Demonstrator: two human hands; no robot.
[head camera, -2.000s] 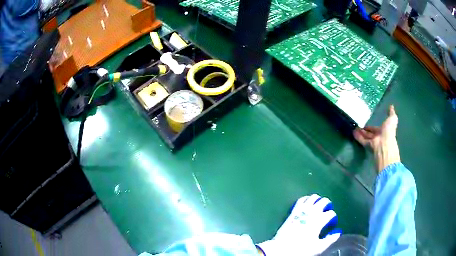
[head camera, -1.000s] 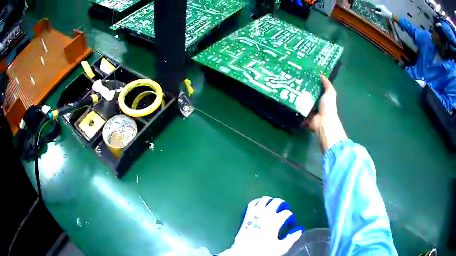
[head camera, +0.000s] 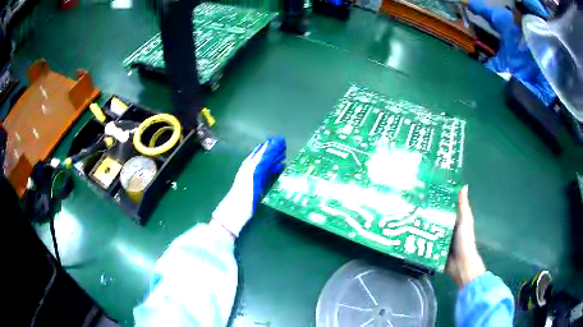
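Note:
A large green circuit board (head camera: 358, 153) with silvery pads and bright glare lies in front of me, dark underneath, its near edge beside a clear plastic disc (head camera: 377, 303). My bare right hand (head camera: 465, 239) grips the board's right edge near the near corner. My gloved left hand (head camera: 256, 175), white with blue fingertips, is beside the board's left edge; its fingers point forward and its palm faces the board. Whether it touches the board is unclear.
A black tray (head camera: 156, 201) at left holds a yellow ring (head camera: 157, 151), a round tub (head camera: 138, 175) and a sponge (head camera: 106, 171). An orange fixture (head camera: 48, 115) lies beyond. Another board (head camera: 220, 32) lies behind a dark post (head camera: 177, 57). A person's blue sleeve (head camera: 508, 38) shows upper right.
The right hand has brought the board nearer, above the clear disc. The gloved left hand has moved forward from the disc to the board's left side. The view has shifted right.

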